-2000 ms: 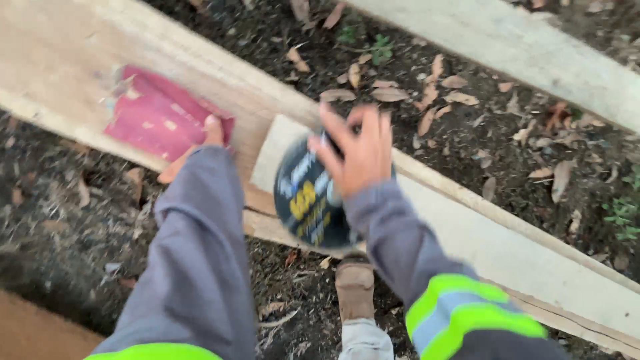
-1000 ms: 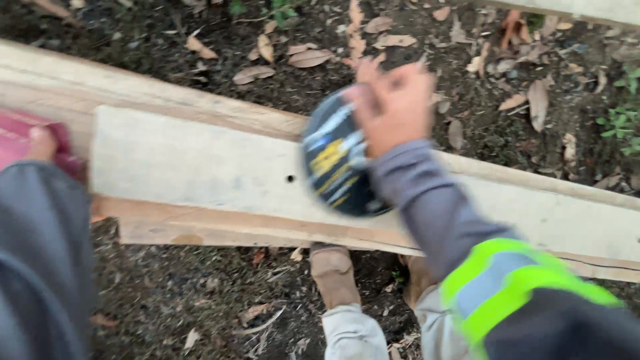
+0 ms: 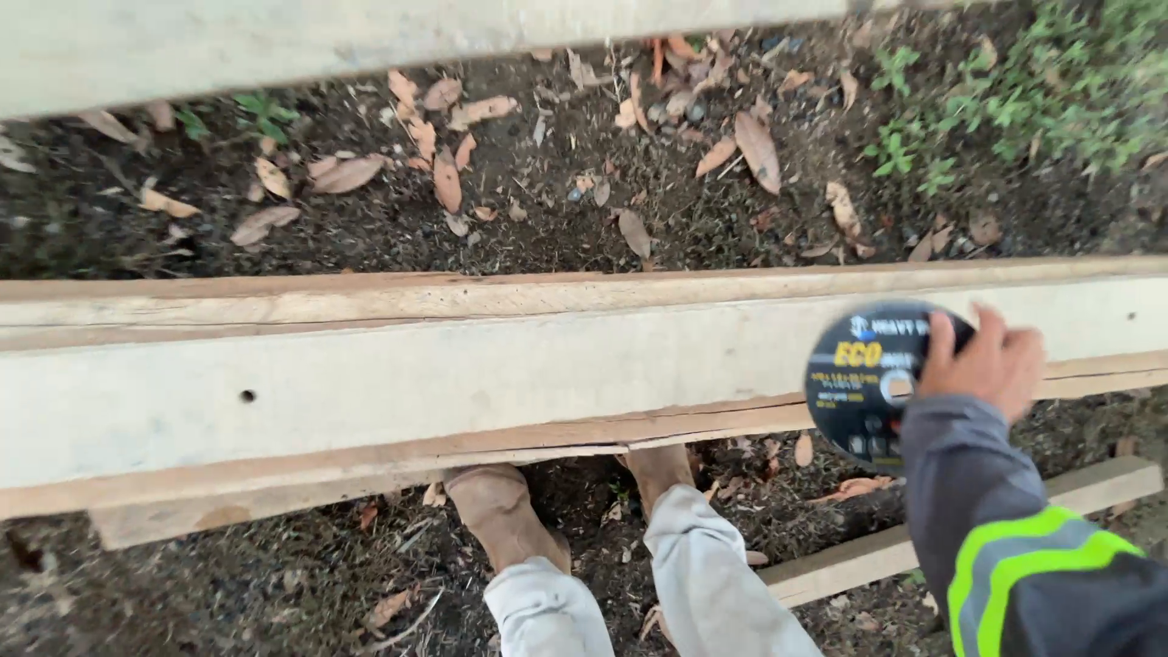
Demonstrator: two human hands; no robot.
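In the head view my right hand (image 3: 985,365) grips a round black abrasive cutting disc (image 3: 853,388) by its right side, fingers over the edge. Yellow and white print covers the disc's face, and a hole sits at its middle. It overlaps the lower edge of a long pale wooden board (image 3: 547,374); whether the two touch, I cannot tell. This board has a small dark hole near its left part and lies over rougher, cracked planks (image 3: 365,301). My left hand is out of view.
Another pale board (image 3: 319,41) crosses the top left. A narrow wooden batten (image 3: 849,566) lies on the soil at lower right. My boots (image 3: 511,516) stand at the planks' lower side. Dry leaves lie about, and green weeds (image 3: 1022,109) grow at upper right.
My right hand has carried the disc rightward along the board. The left hand, earlier on a worn red sheet, and that sheet have left the view, which has shifted right.
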